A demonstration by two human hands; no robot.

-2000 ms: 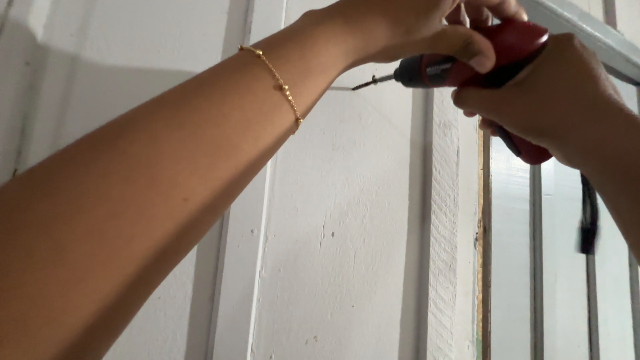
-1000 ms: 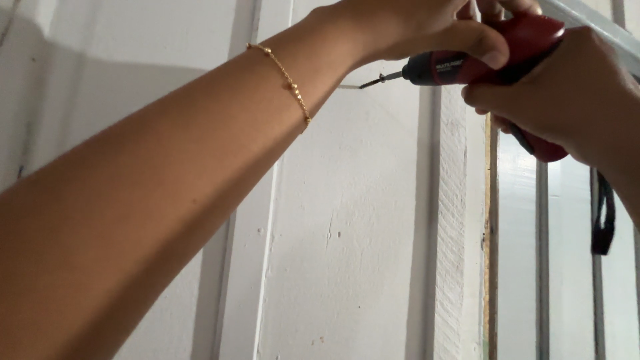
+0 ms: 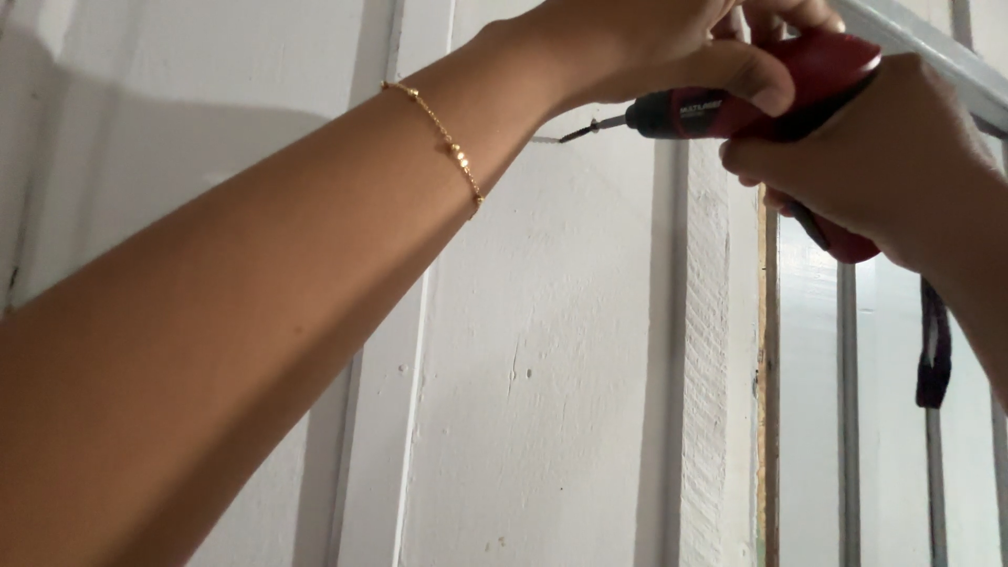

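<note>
My right hand (image 3: pixel 874 165) is wrapped around the handle of a red and black Multilaser cordless screwdriver (image 3: pixel 823 79) at the upper right. My left hand (image 3: pixel 732 63) rests on the top and side of the tool's body, thumb against its near side. From the black nose a metal bit points left to a dark screw (image 3: pixel 577 134), whose tip is at the white painted wooden wall (image 3: pixel 543 315). How deep the screw sits cannot be told. A black wrist strap (image 3: pixel 935 346) hangs below my right hand. A thin gold bracelet (image 3: pixel 453 150) circles my left wrist.
Vertical battens (image 3: pixel 386 394) run down the wall on the left, and a rough white wooden post (image 3: pixel 705 354) stands right of the screw. Beyond it are grooved white boards (image 3: pixel 890 472). A grey rail (image 3: pixel 929 47) slants across the upper right corner. My left forearm crosses much of the view.
Both hands stay on the screwdriver, and the screw remains at its bit. The hanging strap has swung a little.
</note>
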